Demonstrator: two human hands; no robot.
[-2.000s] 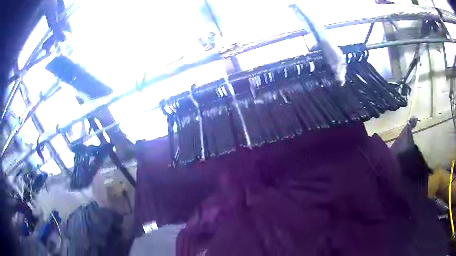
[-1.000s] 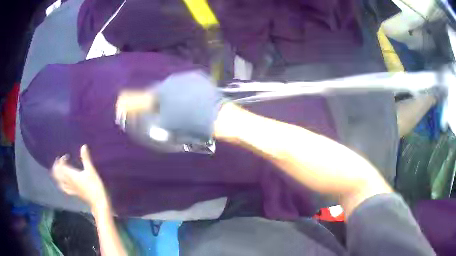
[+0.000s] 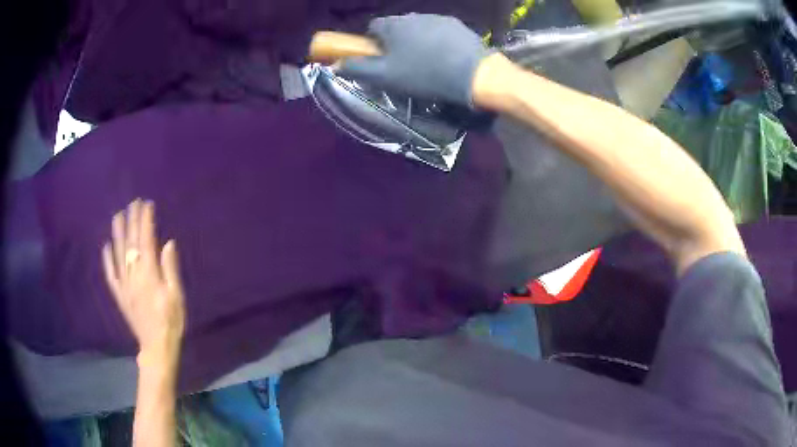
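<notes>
A dark purple garment (image 3: 262, 192) lies smooth over the padded form in front of me, with more of it bunched at the far side. My right hand (image 3: 424, 63), in a grey glove, is shut on the steam iron (image 3: 371, 118) by its orange-brown handle. The iron is at the far right part of the smooth cloth; its sole's contact with the cloth cannot be told. My left hand (image 3: 144, 275) is bare and lies flat on the near left part of the cloth, fingers apart.
The grey table cover (image 3: 559, 192) shows at the right and along the near edge. A red and white piece (image 3: 568, 278) is at the near right edge. A whitish hose (image 3: 638, 26) runs to the upper right. Green plastic (image 3: 725, 157) and blue material (image 3: 703, 80) lie at the right.
The view has swung from the hanger rail down to the table. Since a second ago, the iron in my right hand has moved right and away from me. My left hand now lies flatter on the cloth.
</notes>
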